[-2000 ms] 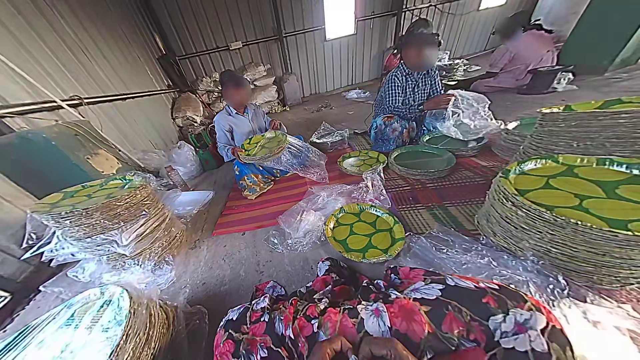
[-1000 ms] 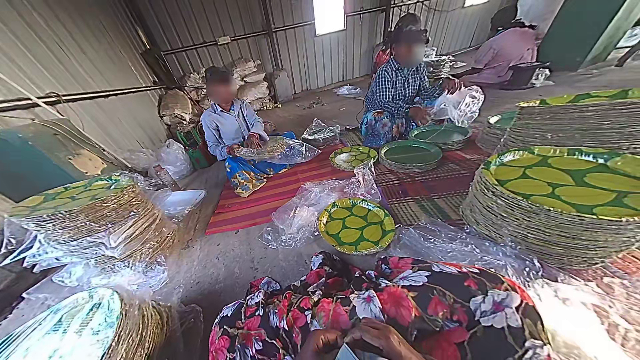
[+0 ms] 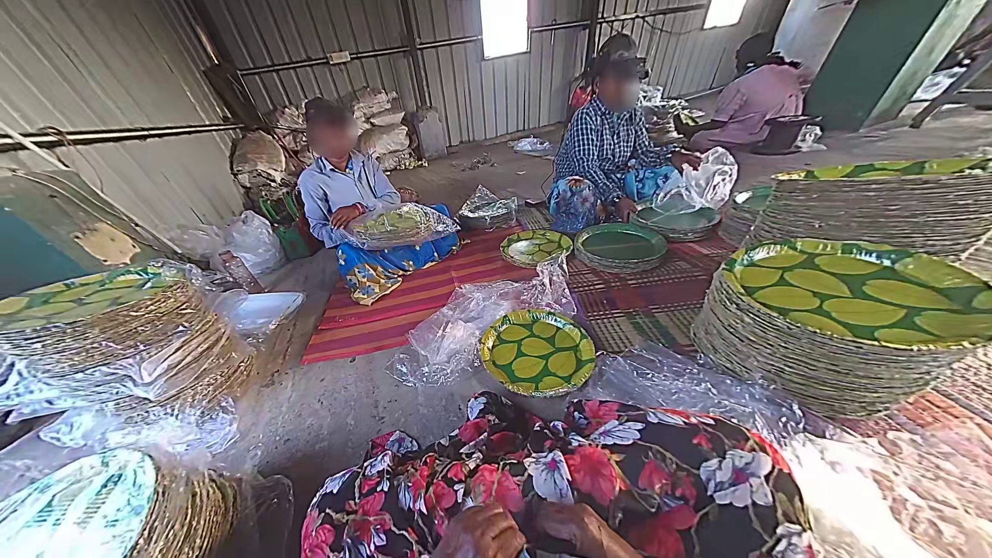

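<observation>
My left hand [image 3: 480,532] and my right hand [image 3: 577,528] are close together at the bottom edge, over my floral cloth [image 3: 620,473]. The fingers curl, and a small pale piece shows between the hands; what it is and which hand grips it I cannot tell. Just beyond my lap lies a round plate with a green and yellow leaf pattern [image 3: 537,353]. Clear plastic wrap [image 3: 457,325] lies crumpled to its left, and more plastic sheeting [image 3: 682,380] spreads to its right.
Tall stacks of leaf-patterned plates stand at right [image 3: 837,349] and left [image 3: 108,349], with a plastic-wrapped stack [image 3: 194,504] at lower left. On the striped mat [image 3: 387,318], one person [image 3: 349,186] holds a wrapped bundle of plates; another [image 3: 604,147] handles a plastic bag. A third person sits farther back.
The seated person at left has lowered the plates, which now lie in plastic on the lap. My hands show more than two seconds ago; a pale piece between them was plainer one second ago.
</observation>
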